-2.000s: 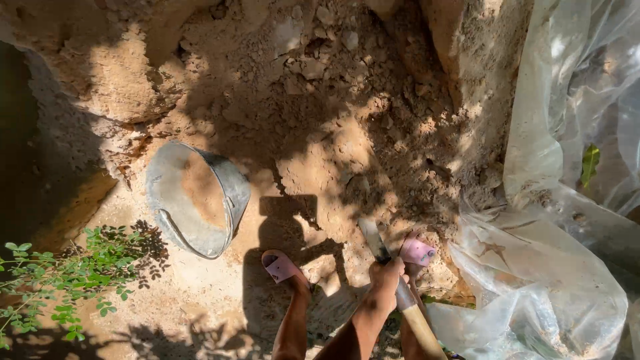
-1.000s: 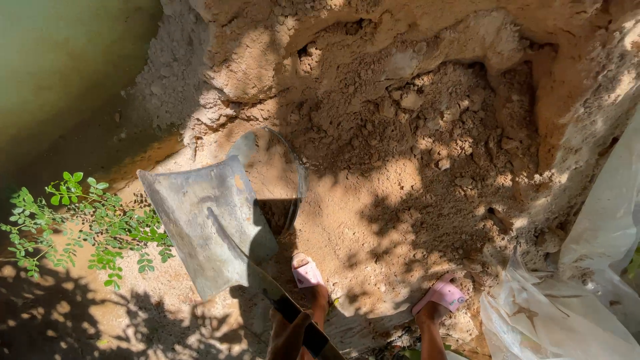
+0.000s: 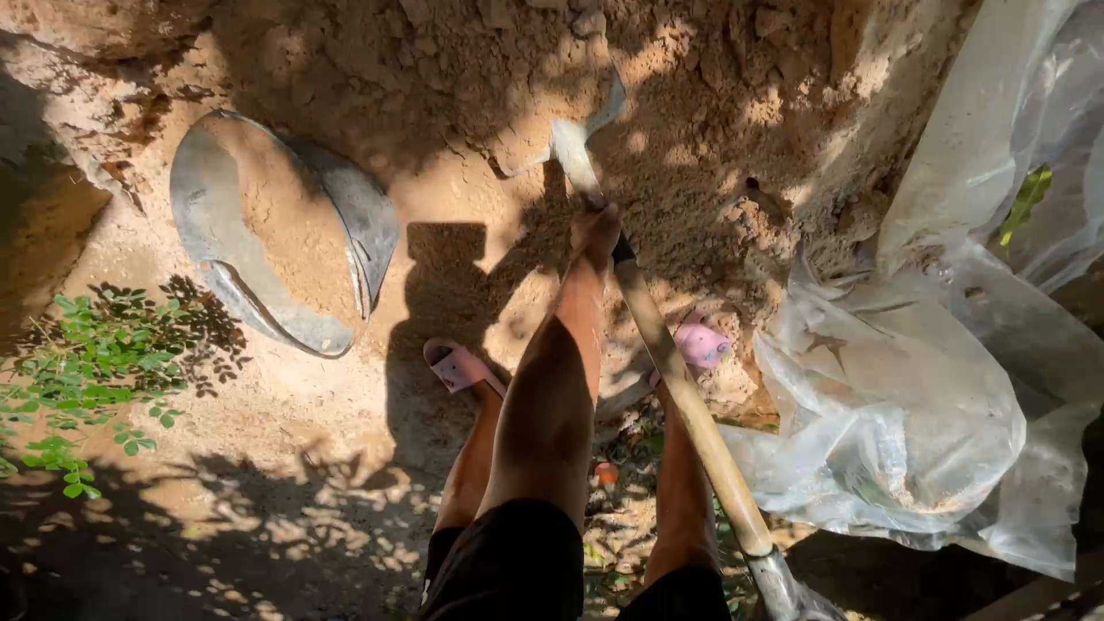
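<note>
A long-handled shovel (image 3: 681,379) with a wooden shaft and metal neck slants from the lower right up into loose brown soil (image 3: 517,78). Soil covers most of its blade (image 3: 608,103). My left hand (image 3: 597,231) is closed around the shaft just below the neck. The shaft's lower end leaves the bottom edge of the picture, and my right hand is out of sight. On the ground at the left stands a grey bucket (image 3: 203,181), misshapen at its rim, with brown soil inside.
My feet, in pink sandals (image 3: 457,366), stand apart on either side of my arm. Crumpled clear plastic sheeting (image 3: 906,405) lies along the right side. A leafy green plant (image 3: 112,362) juts in at the left. Rough earth walls rise at the top left and upper right.
The shovel blade was over the bucket a second ago; it has moved right, into the loose soil. The view has shifted too. More soil shows in the bucket than two seconds ago.
</note>
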